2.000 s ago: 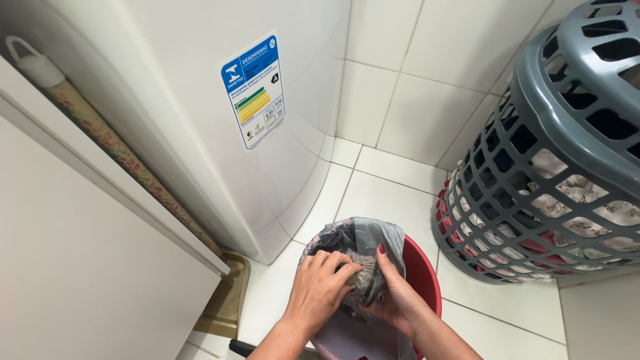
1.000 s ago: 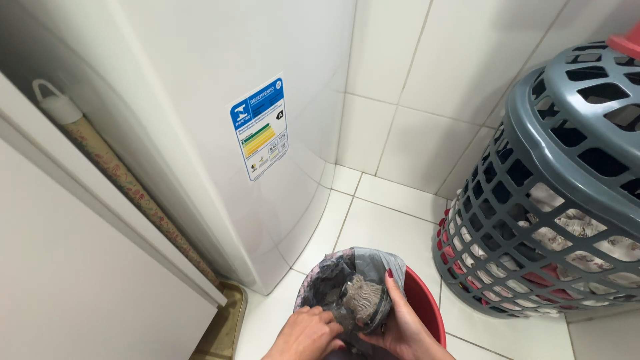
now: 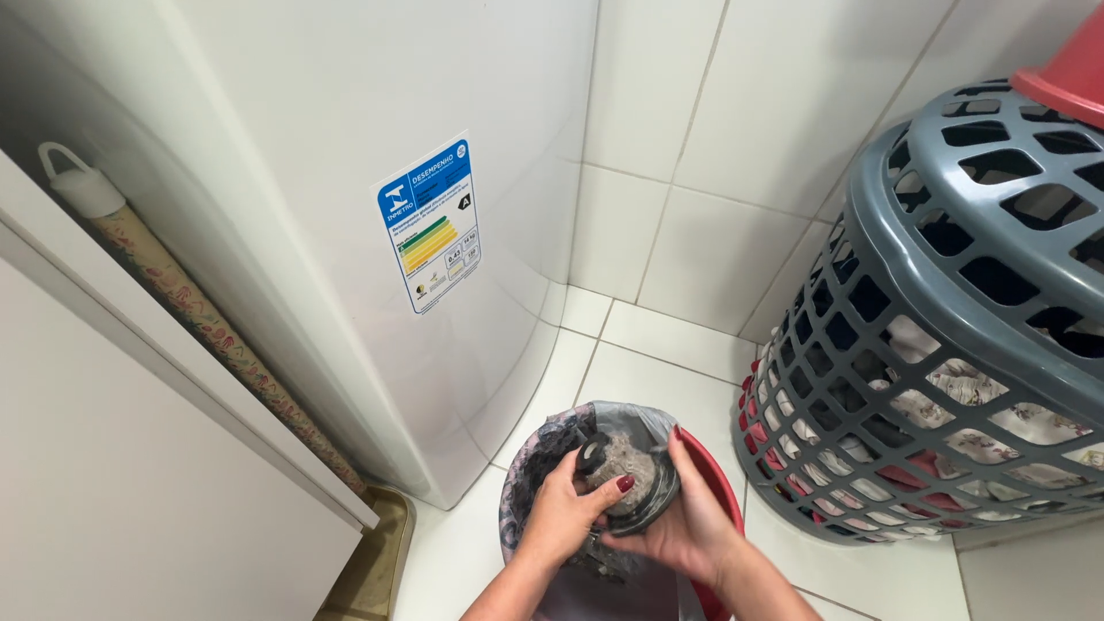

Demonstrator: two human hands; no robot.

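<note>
A round dark part, which looks like a filter or dust cup, holds a clump of grey lint (image 3: 623, 470). My left hand (image 3: 565, 504) grips its left side, with the thumb pressed on the lint. My right hand (image 3: 686, 517) supports the part from the right and below. Both hands are over a red bucket (image 3: 723, 483) lined with a grey plastic bag (image 3: 634, 417). Dark dust and debris lie inside the bag. The underside of the part is hidden.
A white appliance (image 3: 328, 345) with an energy label stands ahead. At the right is a grey laundry basket (image 3: 871, 345) of clothes, with a red object (image 3: 1069, 73) on its lid. A floral-covered tube (image 3: 198, 310) leans beside a white panel (image 3: 129, 448), above an olive tray (image 3: 379, 552).
My left hand has risen from the bag's lower left and now grips the dark part. The part with its lint has come up between both hands, over the bucket.
</note>
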